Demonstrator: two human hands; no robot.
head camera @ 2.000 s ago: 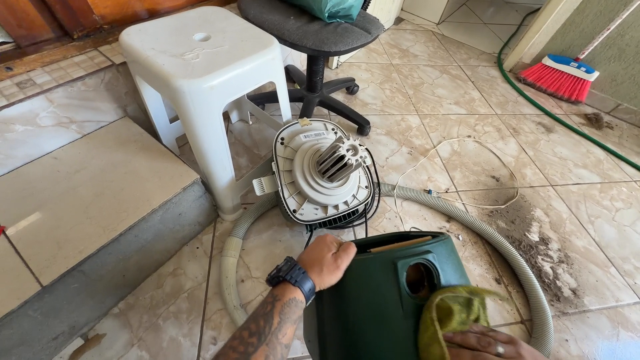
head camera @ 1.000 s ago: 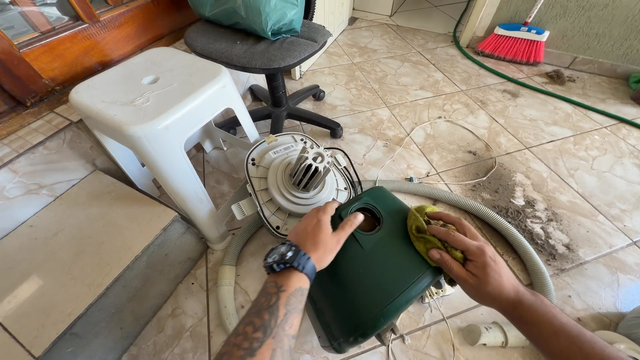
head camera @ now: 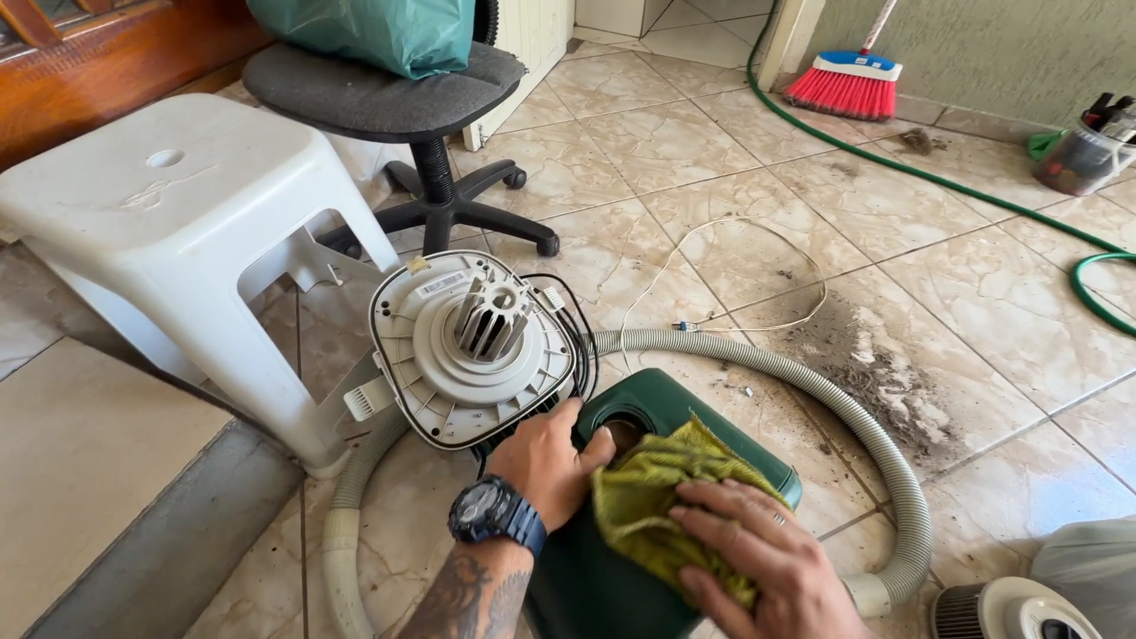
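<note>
A dark green plastic vacuum cleaner housing (head camera: 603, 568) is tilted below me, its round port partly visible at the top. My left hand (head camera: 546, 461), with a watch on the wrist, grips the housing's edge beside that port, thumb at the rim. My right hand (head camera: 754, 550) presses a yellow-green cloth (head camera: 661, 497) flat on the housing. Just beyond my left hand lies the pale motor unit (head camera: 470, 346) with a ribbed cage on top and black cables at its side. A grey corrugated hose (head camera: 799, 377) curves around the housing on the floor.
A white plastic stool (head camera: 169, 177) stands left, beside a tiled step (head camera: 98, 497). Behind are a swivel chair (head camera: 382, 98) with a green bag, a red broom (head camera: 848, 89) and a green garden hose (head camera: 932, 182). Dirt (head camera: 887, 382) lies right; a round filter part (head camera: 1012, 612) is lower right.
The right hand and cloth have moved from the housing's right side onto its upper face. Compared with two seconds ago, the housing is turned differently. The left hand still holds it near the port.
</note>
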